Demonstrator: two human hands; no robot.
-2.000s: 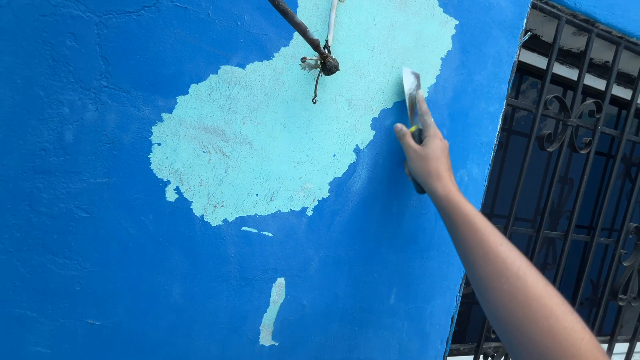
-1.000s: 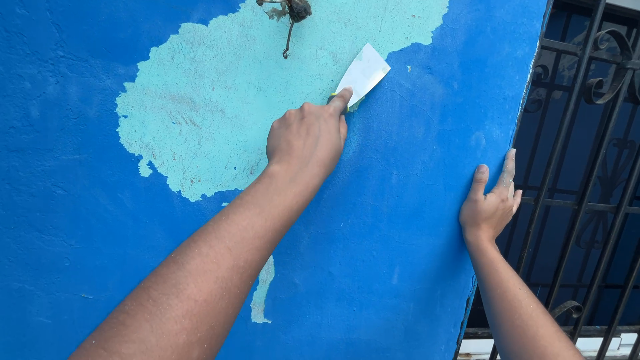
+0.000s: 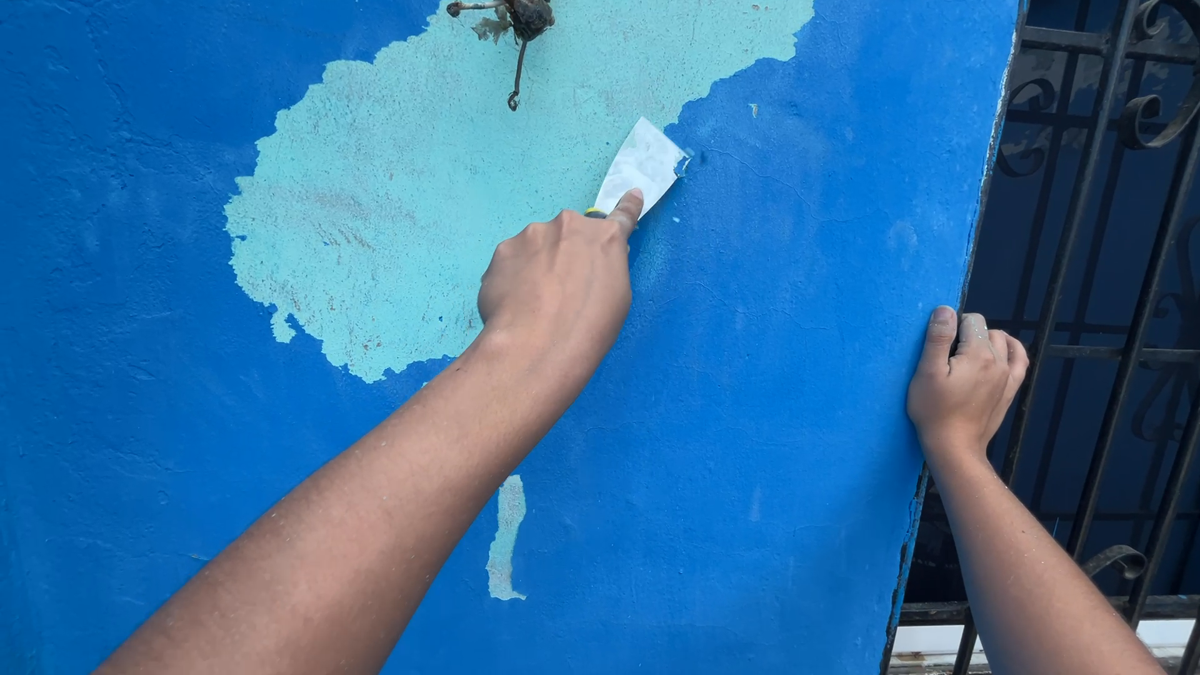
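Note:
My left hand (image 3: 562, 281) grips a putty knife (image 3: 642, 169), its index finger pressed along the metal blade. The handle is mostly hidden under the hand. The blade lies against the wall at the lower right border of a large light turquoise patch (image 3: 403, 197) within the blue paint (image 3: 778, 375). A bit of lifted blue paint shows at the blade's right corner. At the right, my right hand (image 3: 966, 375) is curled over the wall's edge beside the window opening, with pale dust on a finger.
A black metal window grille (image 3: 1069, 328) with scrolls stands right of the wall edge. Near the top, a dark knotted fitting (image 3: 530, 17) with a hooked wire juts out over the patch. A narrow turquoise strip (image 3: 507, 539) shows lower on the wall.
Two seconds ago my right hand held the putty knife; one second ago it was in my left hand. My right hand, then raised and open by the wall edge, is now curled over it.

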